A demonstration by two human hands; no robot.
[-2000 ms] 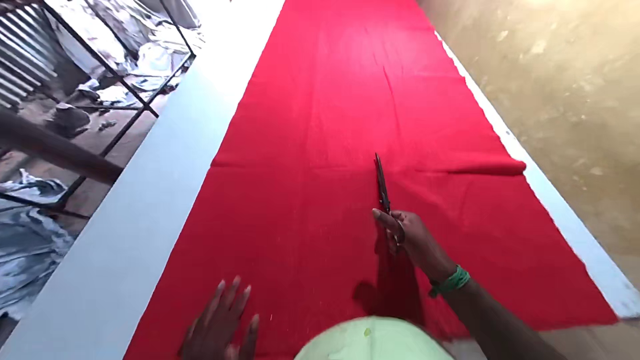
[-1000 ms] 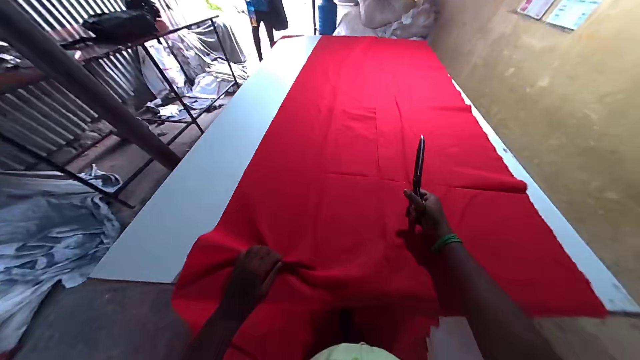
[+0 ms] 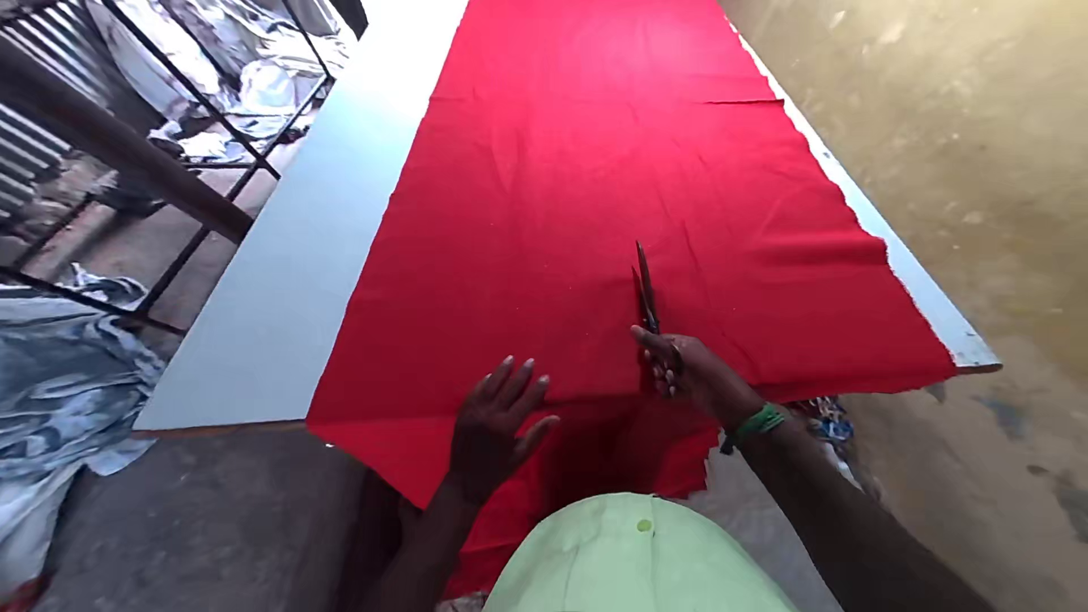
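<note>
A long piece of red cloth (image 3: 544, 221) covers much of a pale table and hangs over its near edge. My right hand (image 3: 680, 361) holds dark metal scissors (image 3: 648, 289) by the handles, their blades slightly apart and pointing away over the cloth. A green band (image 3: 759, 422) is around my right wrist. My left hand (image 3: 501, 416) lies on or just above the cloth at the table's near edge, fingers spread and holding nothing. The cloth has several creases, and its right edge is ragged.
The pale table (image 3: 280, 255) shows along both sides of the cloth. A rough yellowish wall (image 3: 935, 127) stands at the right. At the left are a dark metal frame (image 3: 204, 229) and piled pale and grey fabric (image 3: 68, 382). A light green cap (image 3: 637, 552) shows at the bottom.
My left hand has let go of the bunched cloth, and its fingers are now spread. The near left part of the cloth lies flatter. The view has tilted down.
</note>
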